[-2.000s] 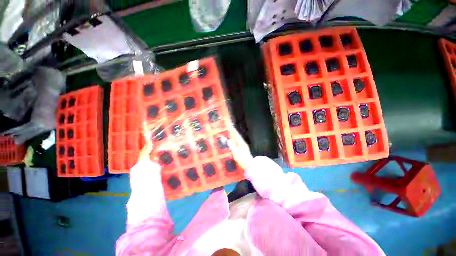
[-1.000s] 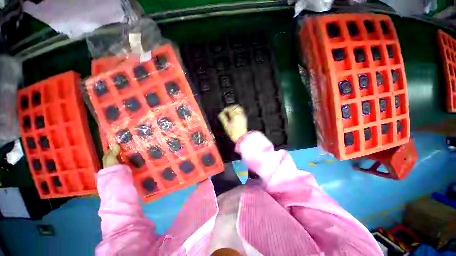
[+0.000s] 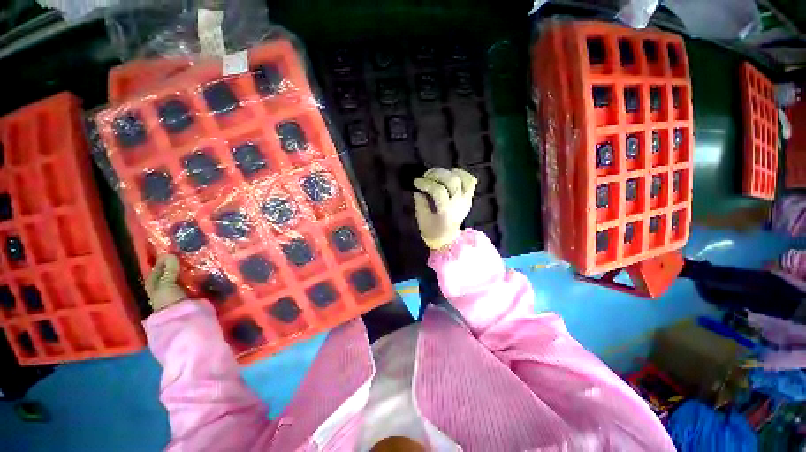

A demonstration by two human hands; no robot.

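Note:
An orange tray (image 3: 329,150) in shiny clear wrap, with a black unit (image 3: 250,159) in each pocket, lies tilted at centre left on another orange tray. My gloved left hand (image 3: 165,284) grips its left edge. A black tray (image 3: 473,146) lies to its right, with black units in its upper rows; its lower pockets are too dark to read. My gloved right hand (image 3: 444,205) is over the black tray with curled fingers; whether it holds a unit cannot be told.
A part-filled orange tray (image 3: 66,238) is at the far left. A wrapped stack of filled orange trays (image 3: 566,159) stands right, above a red stool (image 3: 654,275). Another orange tray (image 3: 760,132) is further right. A box (image 3: 698,353) is on the blue floor at lower right.
Both hands were on the wrapped tray; my right hand has let go and moved right, over the black tray. The wrapped tray now lies further left, and the view has shifted.

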